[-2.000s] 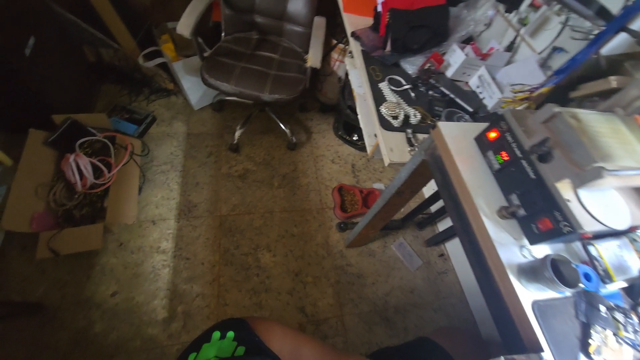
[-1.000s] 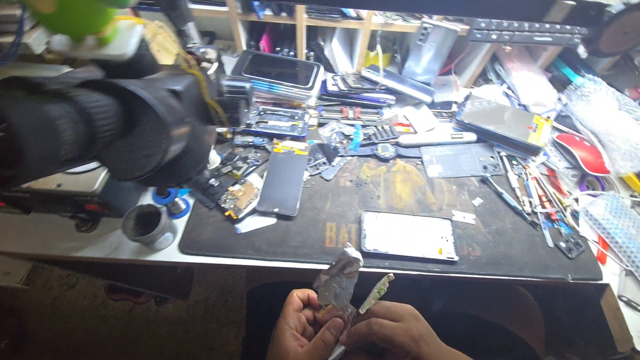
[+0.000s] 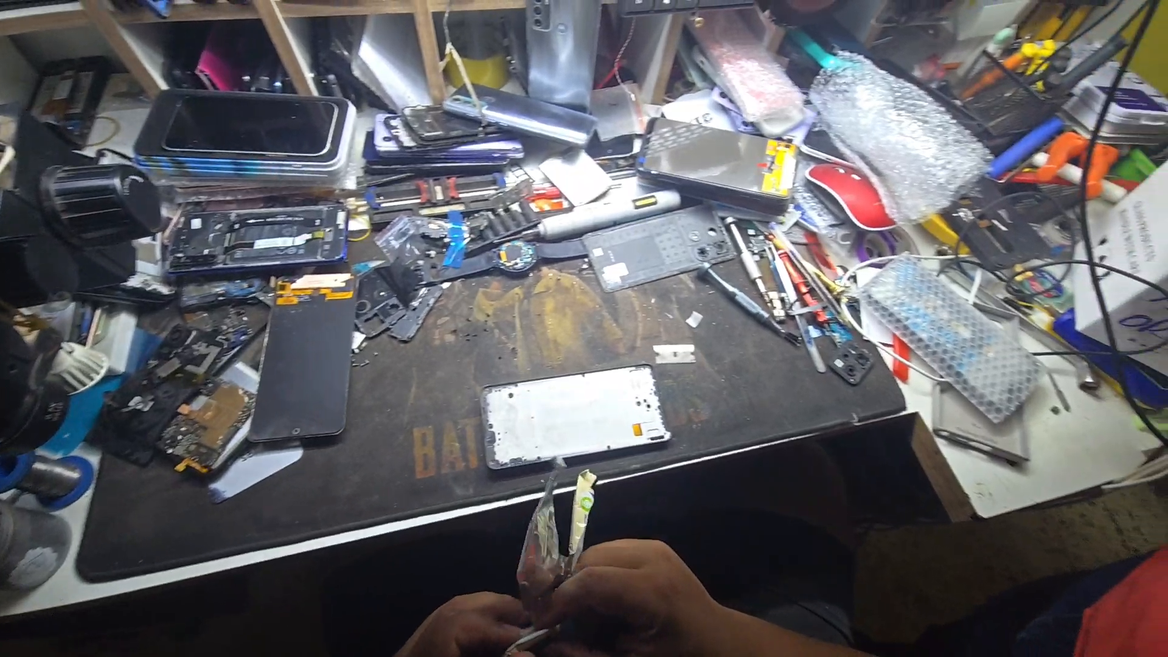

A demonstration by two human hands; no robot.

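Both hands meet low in the head view, in front of the bench edge. Fingers of my left hand [image 3: 470, 625] and my right hand [image 3: 630, 593] close on a crumpled clear plastic wrapper [image 3: 540, 547]. A narrow pale strip with a green mark [image 3: 580, 511] stands up from my right hand; its lower end is hidden. A thin white piece [image 3: 529, 641] shows between the fingers. Just beyond the hands, a phone frame with a white inner face [image 3: 575, 415] lies on the dark work mat [image 3: 401, 493].
A phone screen [image 3: 303, 370], phone boards [image 3: 214, 420] and an opened phone [image 3: 260, 237] lie left. Behind are a watch [image 3: 516, 257], a back panel [image 3: 652, 251] and stacked phones [image 3: 246, 137]. Screwdrivers [image 3: 750, 266], a red mouse [image 3: 850, 196] and bubble wrap [image 3: 949, 338] are right. Microscope parts [image 3: 100, 201] stand far left.
The view has swung from the floor to the bench, then nearer the mat. My hands, out of view two seconds ago, still hold the wrapper and strip seen one second ago.
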